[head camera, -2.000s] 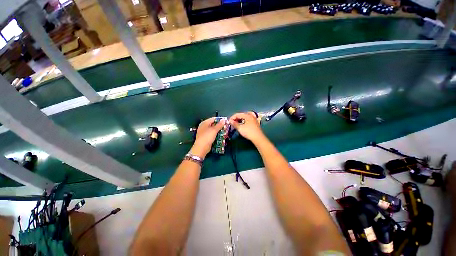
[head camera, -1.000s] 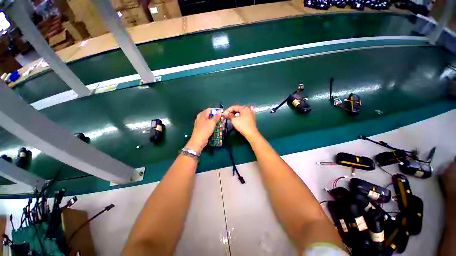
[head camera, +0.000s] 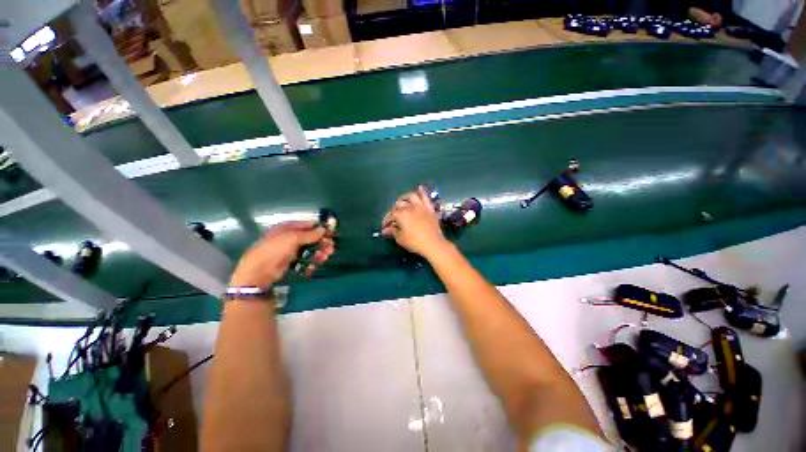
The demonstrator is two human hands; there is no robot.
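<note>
My left hand (head camera: 287,253) is at left of centre over the green belt's near edge, with fingers curled around a small green circuit board (head camera: 306,262). A dark bit shows at its fingertips. My right hand (head camera: 413,222) is low over the belt, fingers bent down; blur and the fingers hide whether it holds anything. A black pack (head camera: 464,214) with a pale label lies on the belt just right of that hand. Another black pack (head camera: 573,192) with a black cord lies further right.
A loose pile of black packs (head camera: 652,388) lies on the white bench at right. Green boards with black cords (head camera: 97,402) stand by a brown carton at lower left. White-grey posts (head camera: 115,190) cross the belt at left. Further packs (head camera: 86,258) lie on the belt at left.
My hands were together on the green board and are now apart, the left further left. The board's hanging cord no longer shows. The corded pack sits further right; the pack beyond it is gone.
</note>
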